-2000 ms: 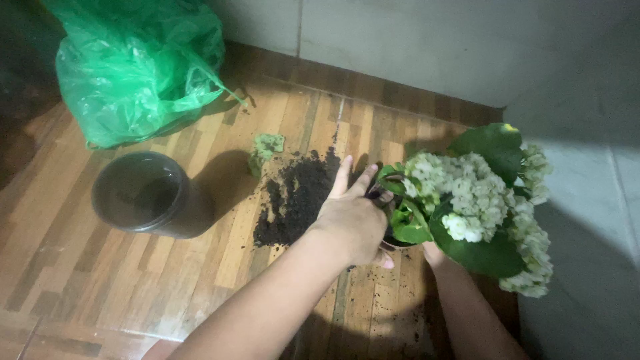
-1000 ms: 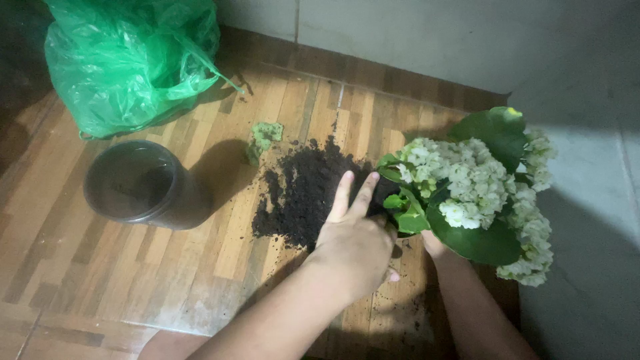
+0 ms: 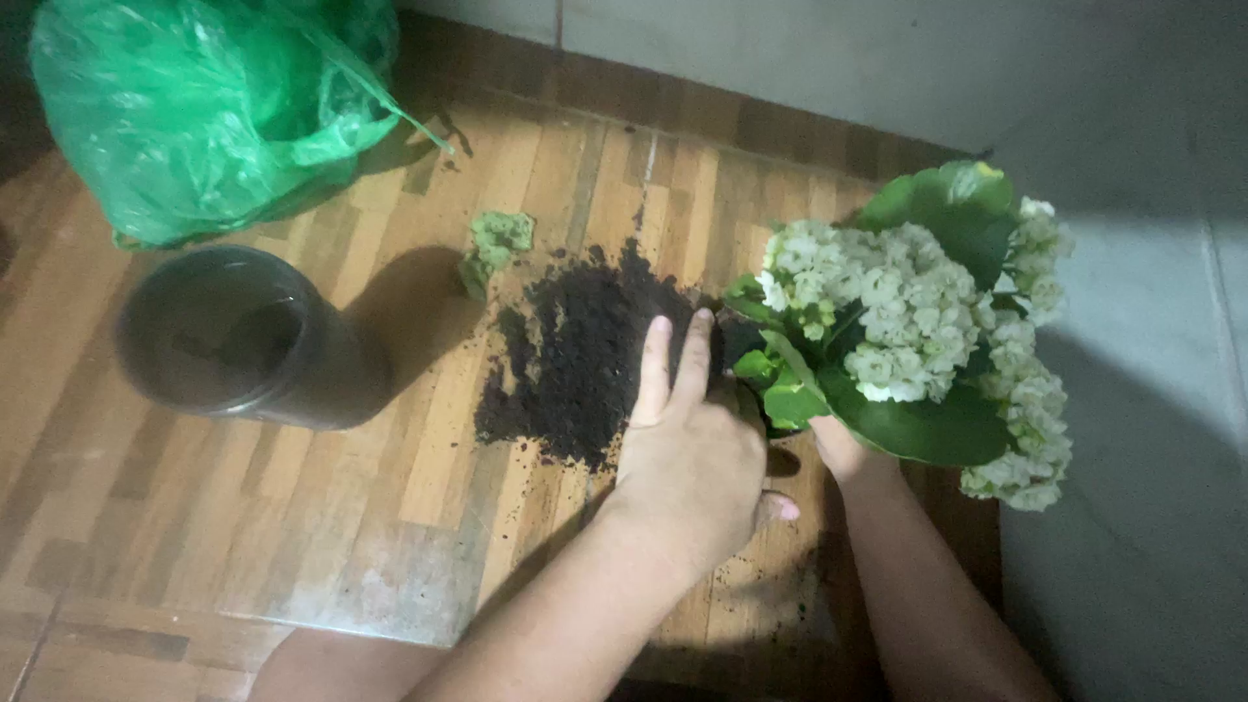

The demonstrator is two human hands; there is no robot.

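Note:
A potted plant with clusters of white flowers (image 3: 916, 302) and broad green leaves leans to the left at the right side. My right hand (image 3: 848, 448) is under its leaves, mostly hidden, at the pot, whose dark rim barely shows. My left hand (image 3: 692, 439) lies palm down at the right edge of a heap of dark soil (image 3: 575, 361), two fingers stretched over it and the thumb apart. Between that hand and the plant, more soil reaches the pot's mouth. Whether the left fingers touch the pot cannot be told.
A dark translucent plastic pot (image 3: 224, 331) stands on the wood-patterned tile floor (image 3: 322, 507) at the left. Behind it lies a green plastic bag (image 3: 214, 117). A withered flower cluster (image 3: 499, 239) is above the soil. Tiled walls (image 3: 780, 68) bound the back and right.
My left hand has moved left from the plant's base onto the soil, and the soil heap now spreads wider toward the pot. The plant and right hand have stayed much the same.

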